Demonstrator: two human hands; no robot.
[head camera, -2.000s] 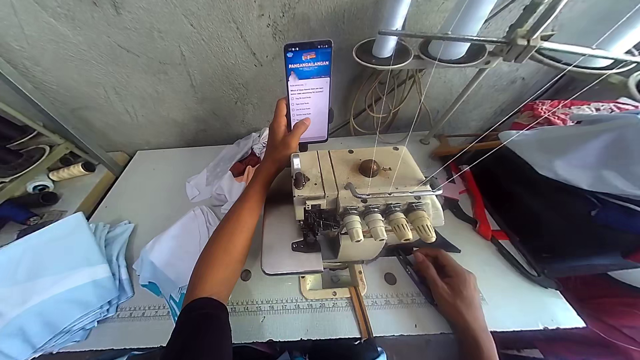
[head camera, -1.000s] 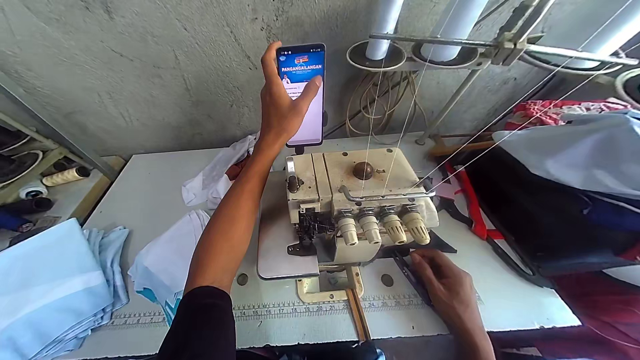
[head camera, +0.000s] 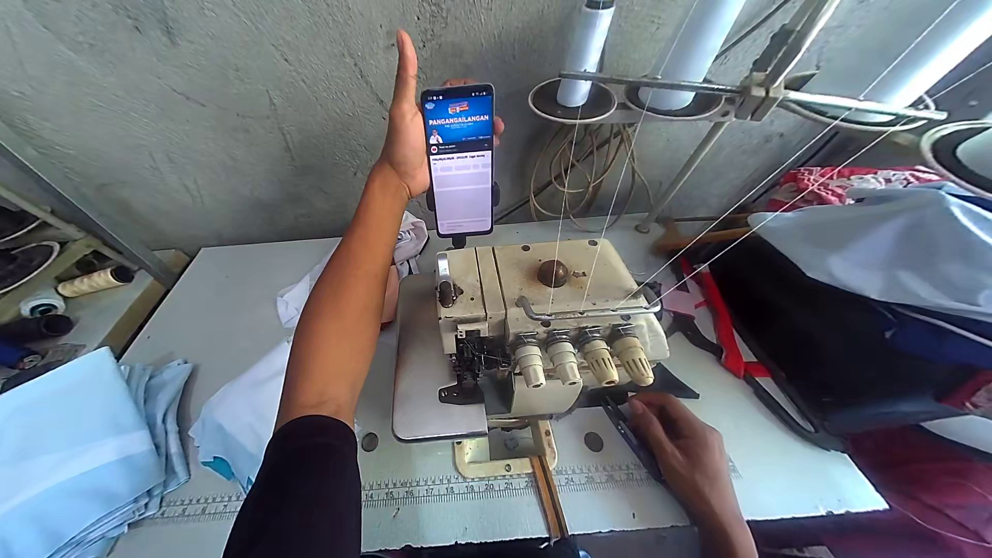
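Observation:
A smartphone (head camera: 463, 186) with a lit screen stands upright on a mount behind the cream overlock sewing machine (head camera: 542, 287). My left hand (head camera: 411, 132) is at the phone's left edge, thumb raised, fingers passing behind it and their tips showing at its top and right; whether it grips the phone is unclear. My right hand (head camera: 674, 442) rests on the table below the thread tension dials (head camera: 601, 364), its fingers on dark tweezers (head camera: 632, 442) whose tips point toward the machine. White threads run down to the machine from above.
Folded light blue fabric (head camera: 77, 442) lies at the left, with white fabric (head camera: 240, 411) beside the machine. Thread cones (head camera: 585, 54) stand on a metal stand behind. Dark bags and cloth (head camera: 767, 325) crowd the right side. A measuring tape (head camera: 449, 490) runs along the table's front.
My left hand has shifted from the phone's screen to its left edge, with fingers behind it. The content on the screen has changed. My right hand stays by the tension dials with the tweezers.

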